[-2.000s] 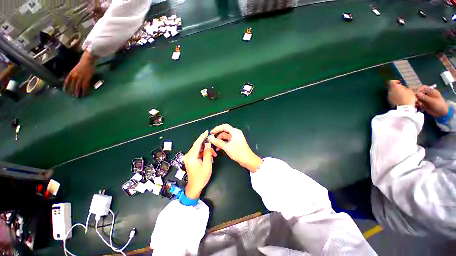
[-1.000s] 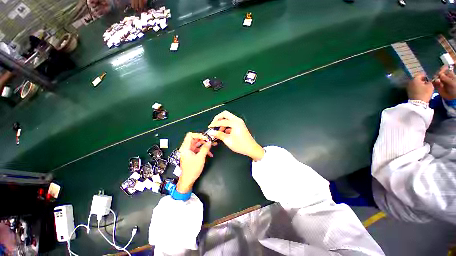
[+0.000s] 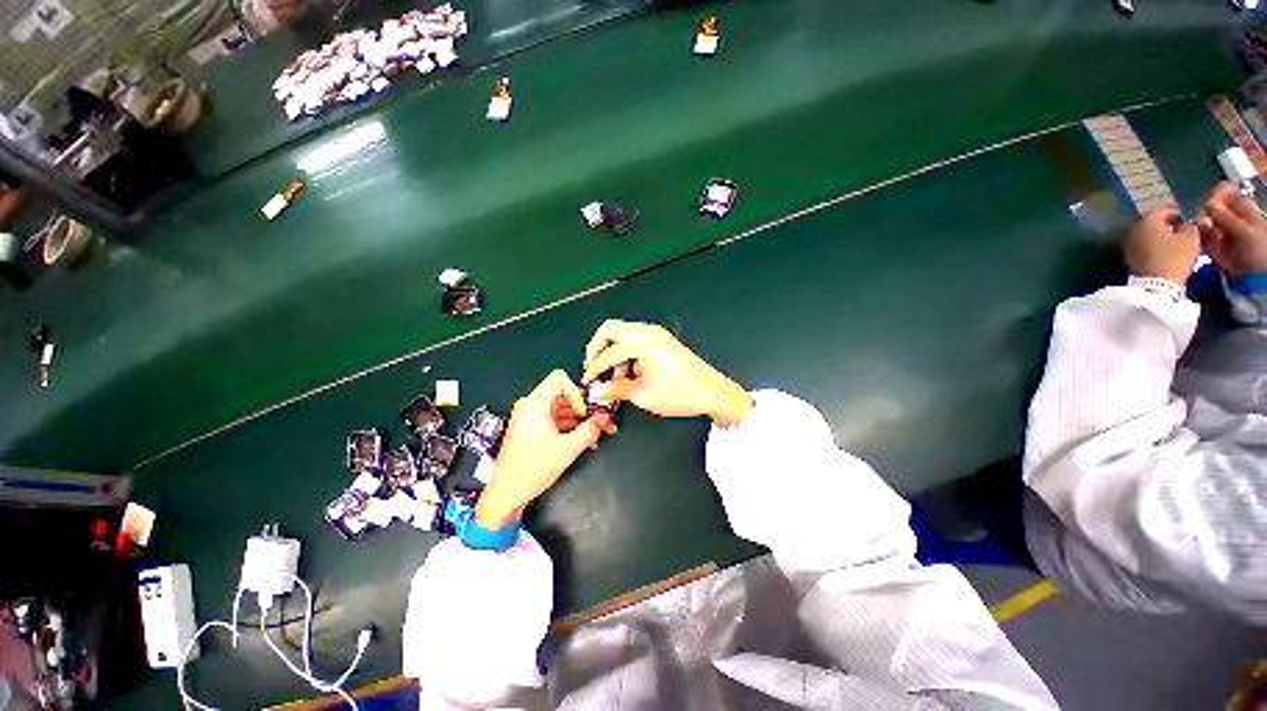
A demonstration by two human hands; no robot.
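My left hand (image 3: 535, 442) and my right hand (image 3: 650, 372) meet in front of me. Their fingertips hold a small black housing (image 3: 602, 399) with a pale piece on it; the fingers hide most of it. A pile of black squarish housings (image 3: 436, 454) lies left of my left hand, with white flat pieces (image 3: 403, 507) among and beside them. One white square (image 3: 448, 393) lies just above the pile. A blue band is on my left wrist.
Black housings with white pieces (image 3: 461, 299) and white pieces with orange tails (image 3: 500, 102) lie on the green belt (image 3: 834, 125). A heap of white parts (image 3: 368, 63) is across it. A charger (image 3: 270, 565) and power strip (image 3: 168, 614) sit lower left. Another person's hands (image 3: 1164, 247) work at right.
The other person's arm at upper left has withdrawn, and a white piece with an orange tail lies there. My fingers have shifted around the housing. Parts on the belt appear slightly further right.
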